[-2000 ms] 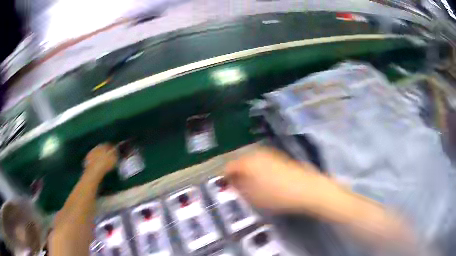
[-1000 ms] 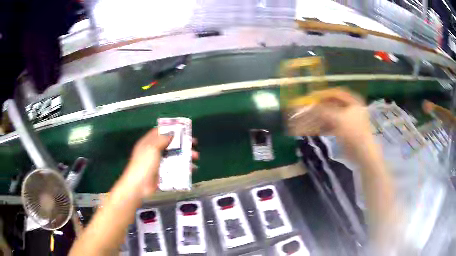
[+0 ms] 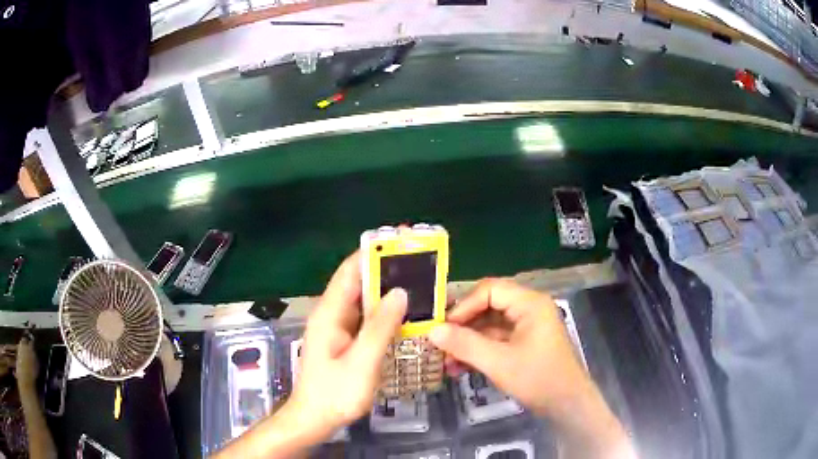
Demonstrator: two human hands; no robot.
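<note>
A phone half-assembly with a yellow front housing (image 3: 412, 309) on it is upright in front of me, dark screen above, brownish keypad below. White edge and red bits show at its top. My left hand (image 3: 345, 345) holds it from the left, thumb on the lower screen area. My right hand (image 3: 511, 341) grips its right edge near the keypad's top with thumb and fingers. Below lies the blister tray (image 3: 213, 385) with white back housings (image 3: 248, 381), partly hidden by my hands.
Phones lie on the green belt (image 3: 359, 179), one at right (image 3: 572, 217), others at left (image 3: 204, 262). A desk fan (image 3: 110, 319) stands left. A whitish foam sheet (image 3: 762, 287) drapes over the front-housing tray stack (image 3: 715, 231) at right. Another person's arm (image 3: 31, 385) shows at far left.
My right hand has brought the yellow front housing from the right onto the white phone body in my left hand. Both hands are now together at the centre. The view has shifted.
</note>
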